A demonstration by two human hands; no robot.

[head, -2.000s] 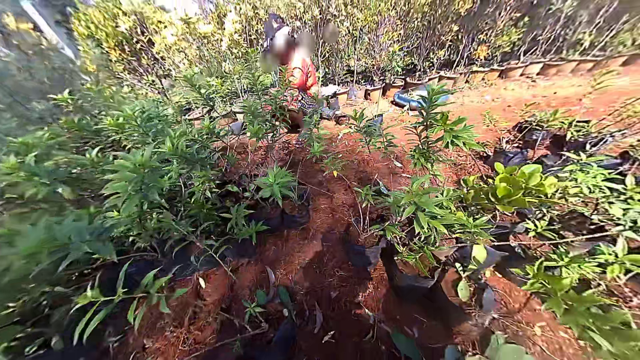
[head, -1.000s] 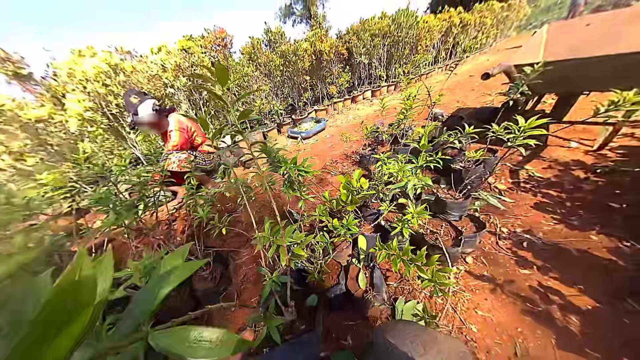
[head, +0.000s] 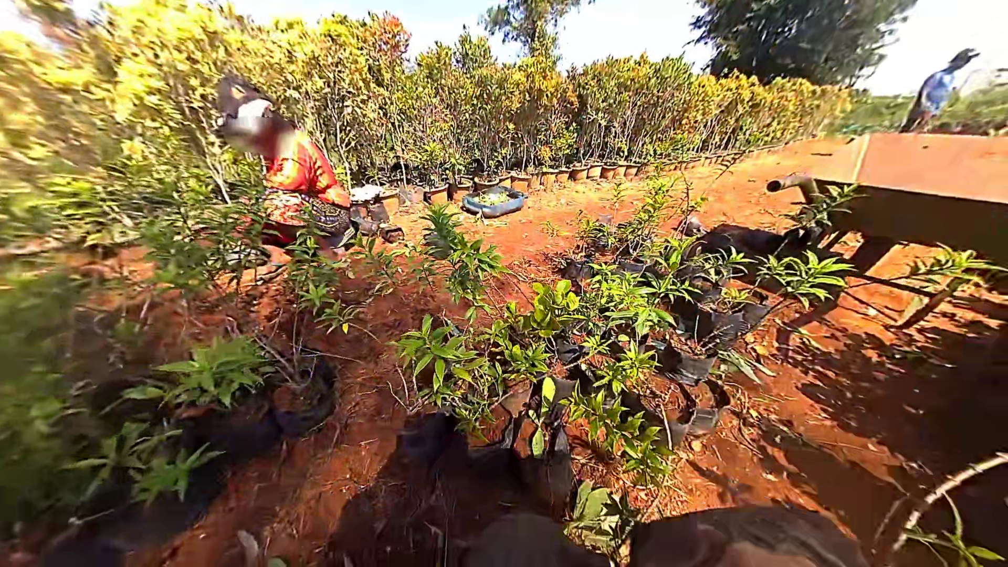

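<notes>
Neither my left hand nor my right hand shows in the head view. Ahead and below stand young leafy plants in black plastic grow bags (head: pixel 551 465), grouped closely on reddish soil. More bagged plants stand at the left, among them one in a dark bag (head: pixel 303 405); the foliage near the left edge is blurred. A broad-leaved sprig (head: pixel 600 512) lies low at the bottom centre. Dark rounded shapes (head: pixel 748 535) fill part of the bottom edge, too unclear to name.
A person in a red top (head: pixel 303 173) crouches at the left. A blue tray (head: pixel 494 203) lies near a row of potted shrubs (head: pixel 591 110). At right stands a metal wheelbarrow or cart (head: pixel 929 169) with a pipe-like handle; another person (head: pixel 933 94) is beyond it.
The view has swung up and to the right, bringing in the cart and the second person. Large leaves close at the lower left one second ago are out of view.
</notes>
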